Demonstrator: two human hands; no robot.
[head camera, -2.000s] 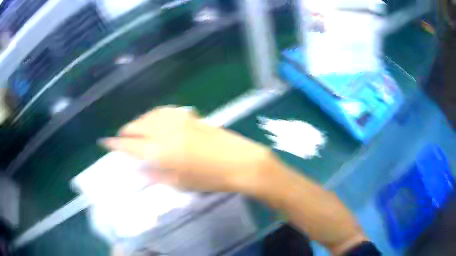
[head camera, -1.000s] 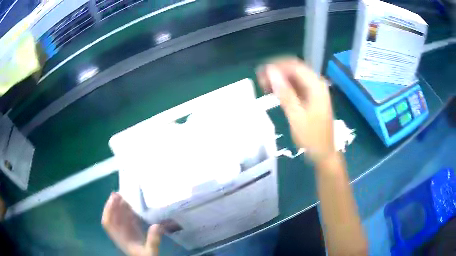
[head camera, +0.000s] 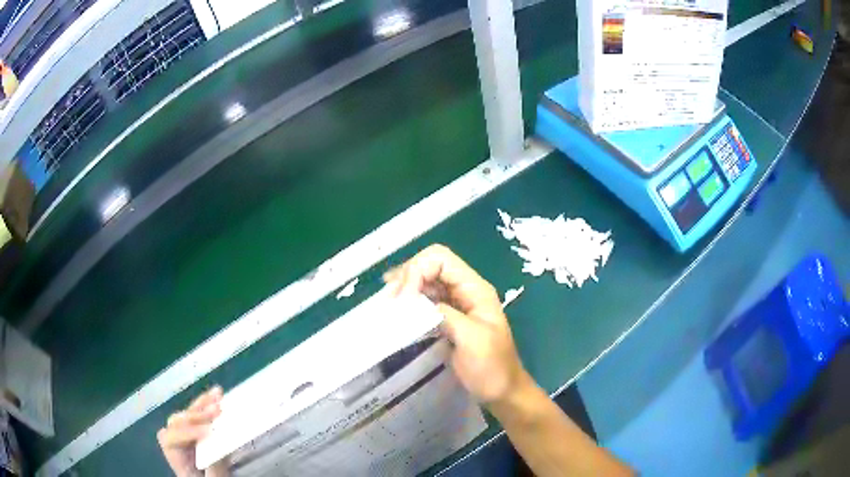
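A white printed retail carton stands in front of me at the lower middle, cut off by the bottom edge. Its white top flap, with a small dark thumb notch, lies folded over towards me; a narrow gap shows below its edge. My right hand grips the flap's right end, fingers behind and thumb near the corner. My left hand holds the left end, partly cut off by the lower edge.
A heap of white scraps lies right of the carton, with a few strays. Beyond it a blue scale bears another carton. A white rail and upright edge the green conveyor. A blue stool stands at right.
The flap, raised and open before, is now folded down over the carton. My right hand has come down from the air onto its right end. The view has shifted.
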